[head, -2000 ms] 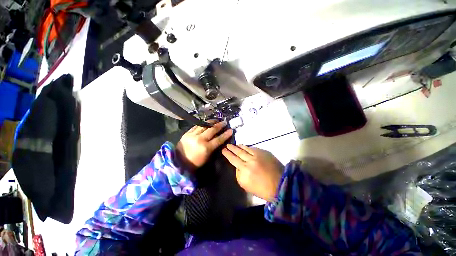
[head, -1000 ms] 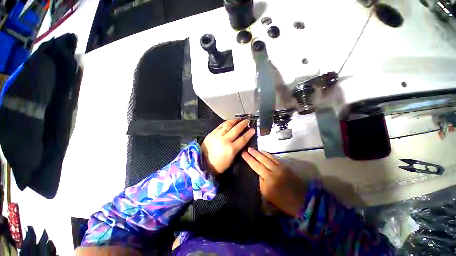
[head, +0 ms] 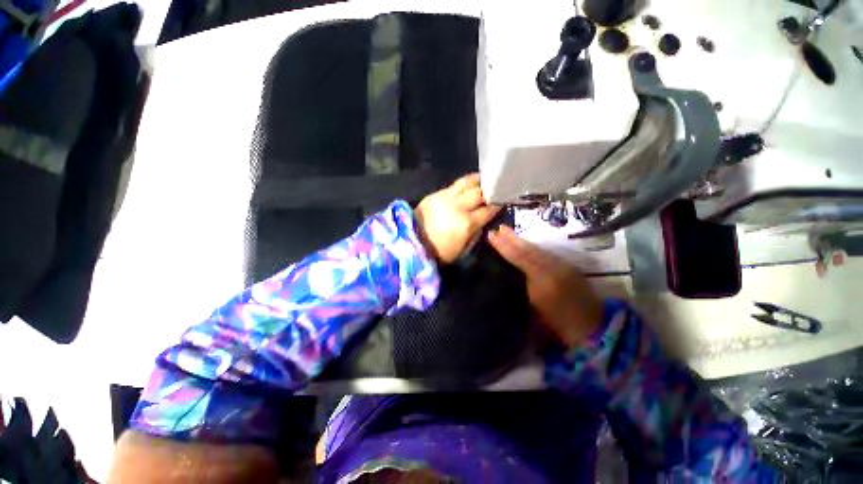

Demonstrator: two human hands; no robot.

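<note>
The black mesh back panel (head: 317, 113) lies flat on the white table, left of and partly beside the sewing machine head (head: 549, 142). Camouflage webbing (head: 384, 90) runs along it, and a black cross strap (head: 312, 187) crosses it. My left hand (head: 454, 219) presses on the panel's right edge beside the machine head. My right hand (head: 549, 284) is at the same edge, its fingertips close to my left fingers. The presser foot area (head: 558, 213) is just right of my fingertips. A small dark piece may be under my fingers; I cannot tell.
Stacked black panels (head: 66, 170) lie at the left. A smartphone (head: 702, 250) with a red edge lies below the machine arm. Thread snips (head: 785, 318) lie to its right. A clear plastic bag (head: 814, 411) is at the lower right. Blue material (head: 17, 43) shows at the upper left.
The machine head now appears farther right, and more of the back panel shows. Both hands remain at the panel's right edge, near the needle area.
</note>
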